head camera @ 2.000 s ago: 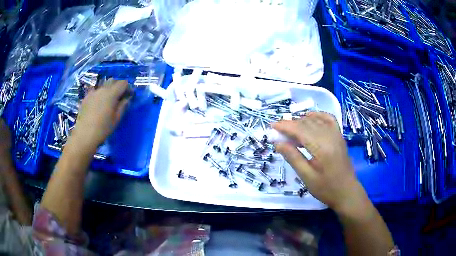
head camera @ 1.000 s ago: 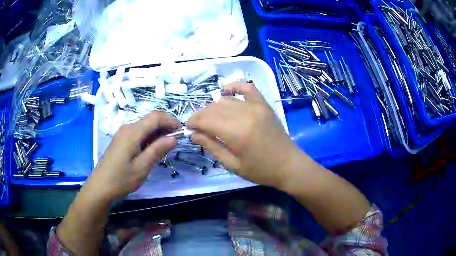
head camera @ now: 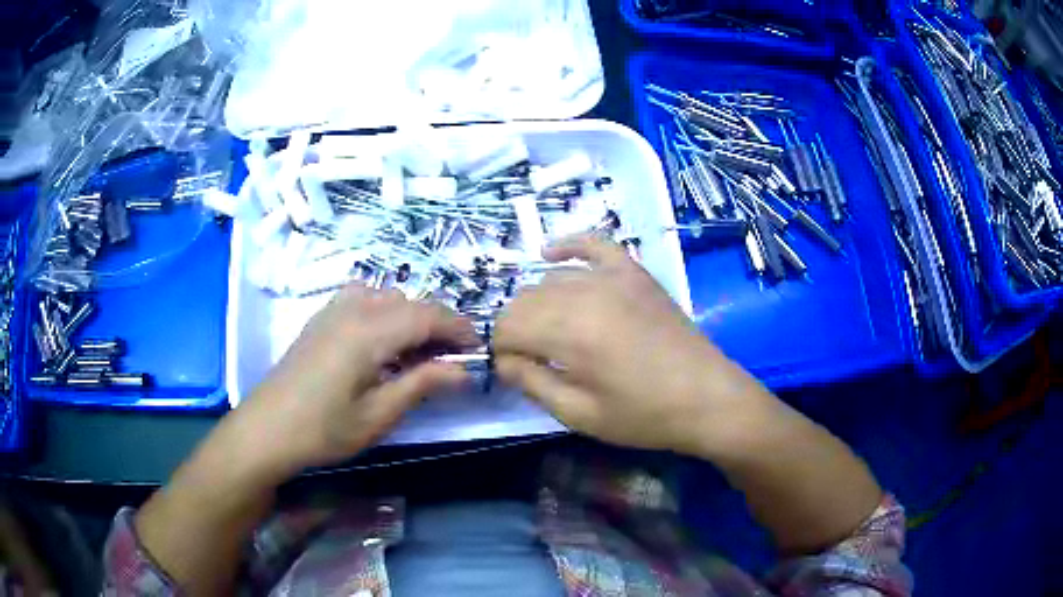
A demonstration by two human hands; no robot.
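Note:
My left hand (head camera: 367, 367) and my right hand (head camera: 600, 344) meet over the near part of the white tray (head camera: 670, 251). Their fingertips pinch a small silver metal part (head camera: 470, 358) between them. The fingers hide much of it, and a dark piece shows where the fingertips meet. Thin silver rods with dark heads (head camera: 460, 274) lie loose in the tray behind my hands. White plastic sleeves (head camera: 431, 187) lie toward its far side. My right hand covers the tray's near right part.
The left blue tray (head camera: 175, 338) holds short metal tubes (head camera: 93, 364), with a clear plastic bag (head camera: 128, 128) over it. The right blue tray (head camera: 804, 338) holds slim silver units (head camera: 746, 163). Another white tray (head camera: 408, 111) overlaps the far edge. More filled blue trays (head camera: 1002, 292) stand far right.
Both hands were apart two seconds ago, the left over the left blue tray. They came together over the white tray and now sit slightly nearer and to the right. The view has shifted.

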